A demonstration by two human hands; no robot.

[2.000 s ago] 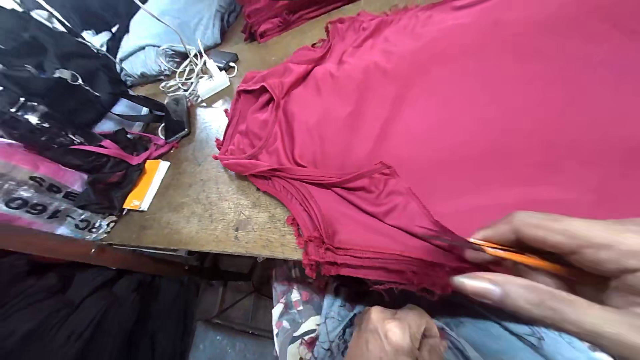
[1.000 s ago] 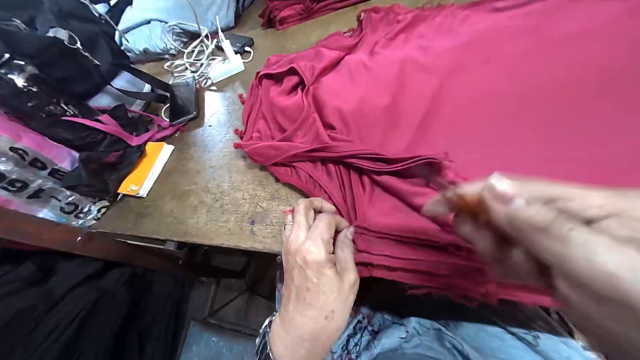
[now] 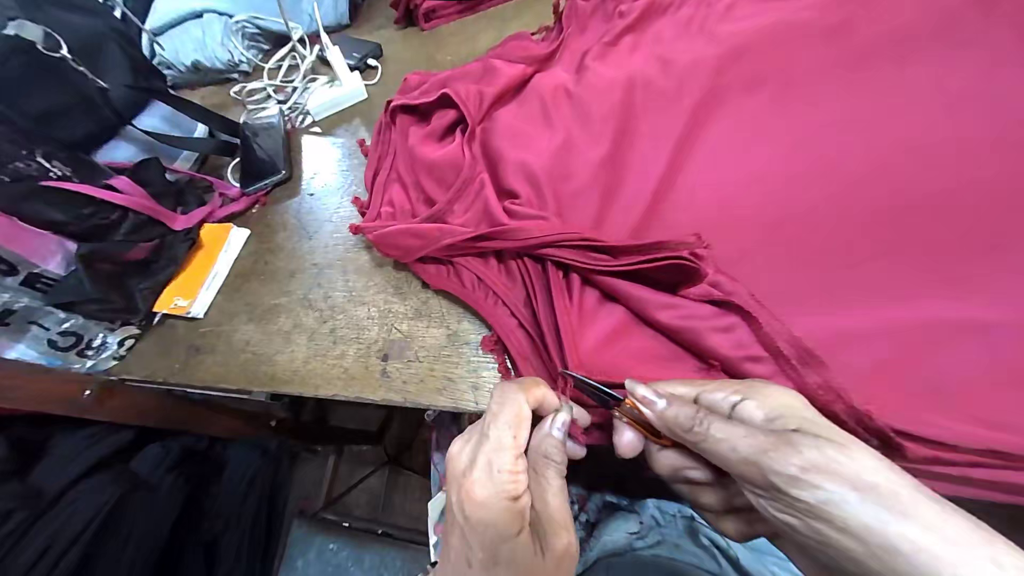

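Observation:
A stack of dark red fabric garments spreads over the wooden table, its gathered, frayed edge hanging at the table's front. My left hand pinches a bit of the red fabric's edge between thumb and forefinger, just below the table edge. In my right hand is a small pair of thread snips with orange handles and dark blades. The blade tips point left and lie close to the pinched fabric, just above my left fingertips. Whether the blades touch the fabric I cannot tell.
On the wooden table, a smartphone, a white power strip with tangled cables and an orange-covered booklet lie left of the garments. Black bags crowd the far left. Dark cloth hangs below.
My left hand has moved from lying flat on the fabric to pinching its edge lower down. My right hand has come down and left with the snips, close to my left fingers.

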